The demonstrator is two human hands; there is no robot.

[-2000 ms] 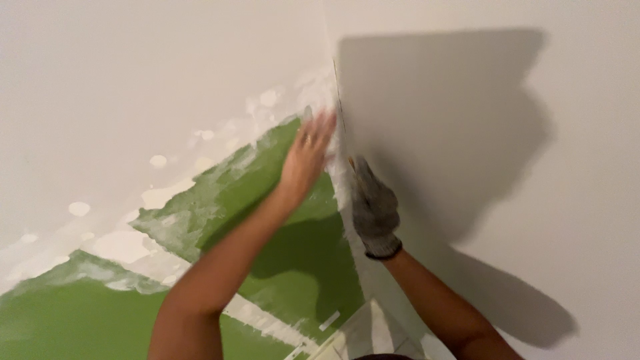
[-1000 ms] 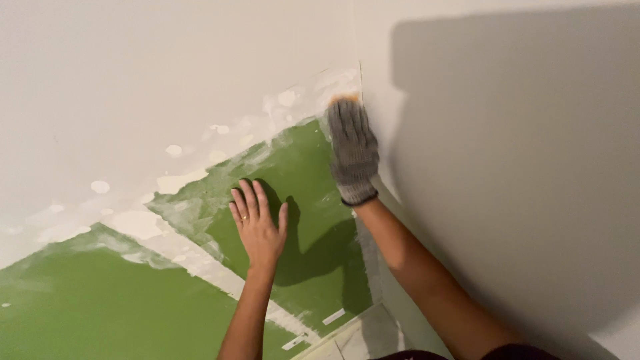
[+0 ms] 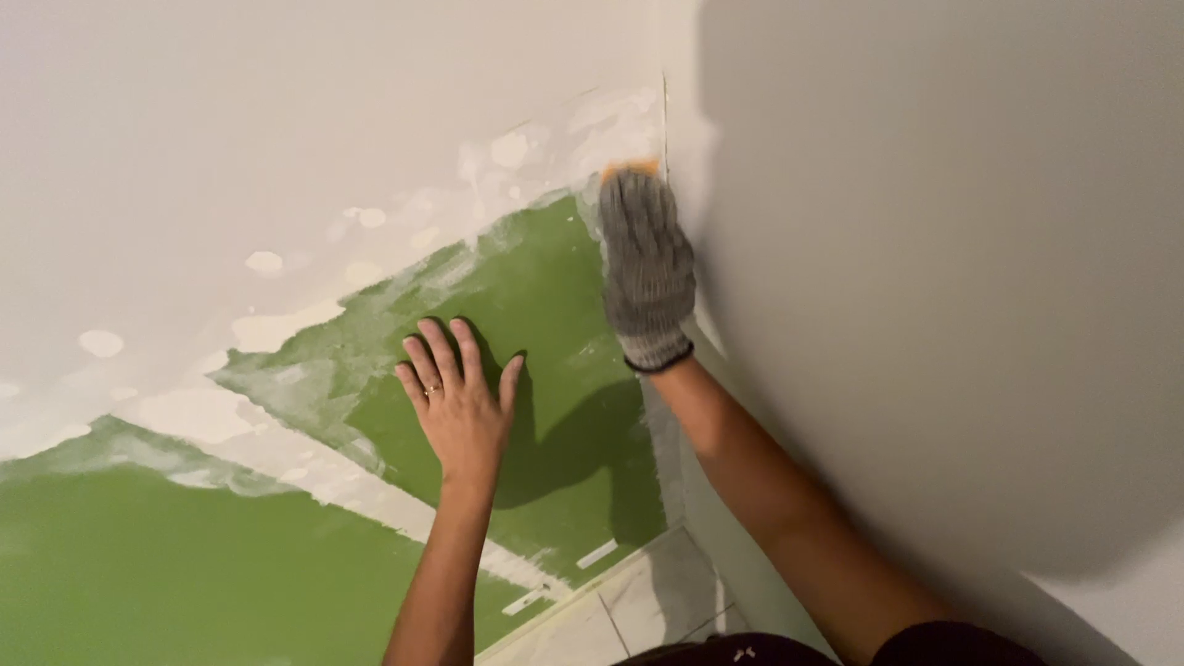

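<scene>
My left hand (image 3: 460, 407), bare with a ring on one finger, lies spread flat on the green section of the wall board (image 3: 564, 305) and holds nothing. To its right and higher, my right hand (image 3: 649, 264) wears a grey knitted glove and presses an orange-edged thing (image 3: 631, 168) against the wall beside the corner. Only a blurred orange strip shows past the fingertips; the glove hides the rest, so its kind cannot be told. White filler (image 3: 398, 495) runs in a band between the green areas, and whitish smears border their upper edges.
A pale side wall (image 3: 925, 277) meets the board at the inner corner, where a thin dark crack (image 3: 665, 120) runs upward. Round filler spots (image 3: 101, 343) dot the white surface. White floor tiles (image 3: 647, 601) lie below. Two short whitish strips (image 3: 597, 554) sit near the board's bottom edge.
My left hand has come down from beside the corner to rest on the green board. My gloved right hand has moved up beside the corner, with the orange edge showing past its fingertips.
</scene>
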